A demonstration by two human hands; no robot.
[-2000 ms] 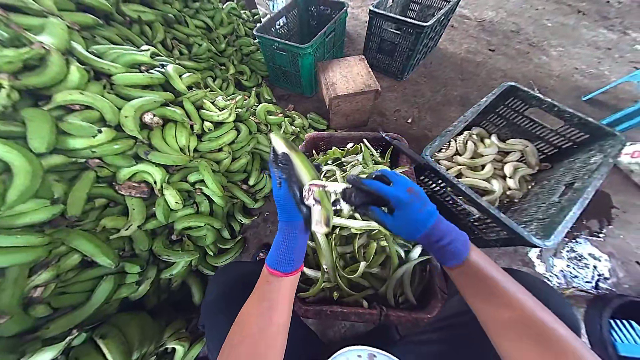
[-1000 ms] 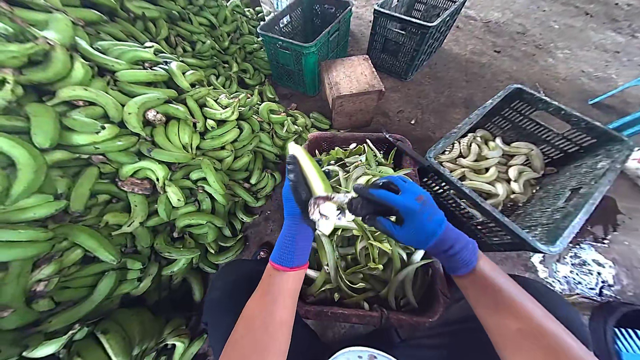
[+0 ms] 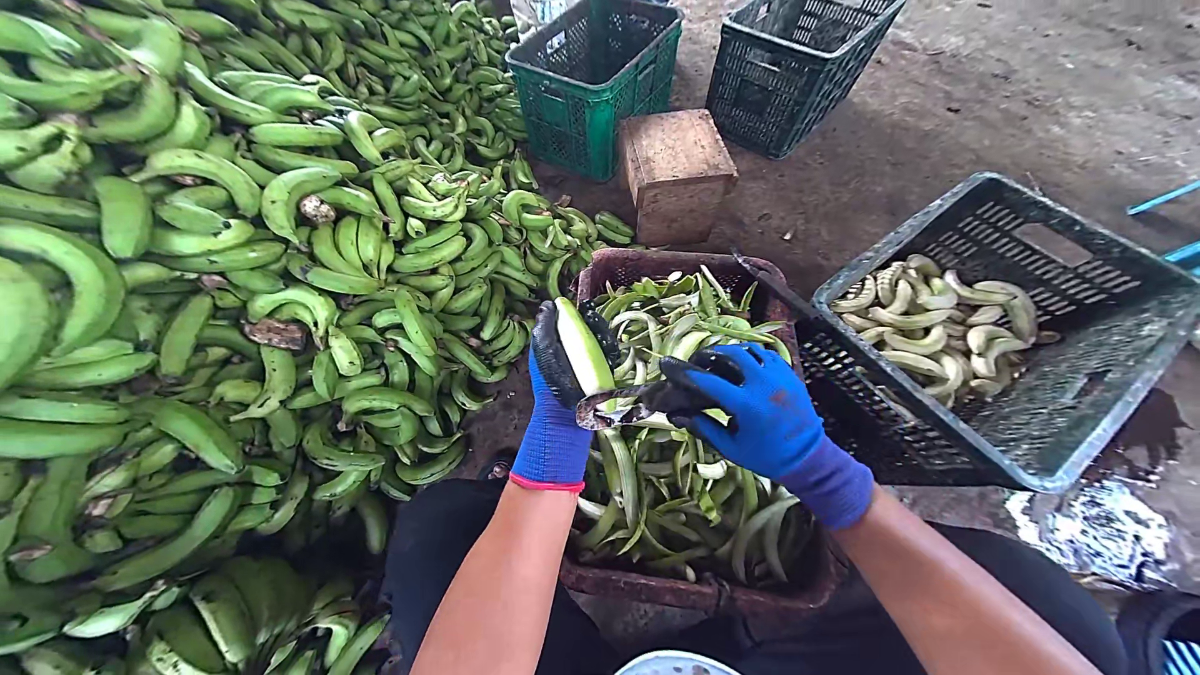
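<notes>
My left hand (image 3: pixel 561 394), in a blue glove with a black palm, grips a partly peeled green plantain (image 3: pixel 583 347) that points up and away. My right hand (image 3: pixel 750 403), gloved alike, holds a short-bladed peeling tool (image 3: pixel 619 408) by its dark handle; the blade lies against the plantain's lower end. Below both hands stands a dark red plastic crate (image 3: pixel 647 589) heaped with green peels (image 3: pixel 750 525). Peeled plantains (image 3: pixel 937 328) lie in a tilted black plastic crate (image 3: pixel 1050 473) to the right.
A large pile of green plantains (image 3: pixel 281 281) covers the left side. Beyond the peel crate stand a wooden block (image 3: pixel 680 173), a green crate (image 3: pixel 600 112) and another black crate (image 3: pixel 787 84). A white round rim (image 3: pixel 677 664) shows between my legs. A long dark blade-like object (image 3: pixel 773 284) rests across the peel crate's corner.
The blade has moved along the plantain in my left hand, and a strip of peel now hangs below it. Both hands keep their grips over the peel crate.
</notes>
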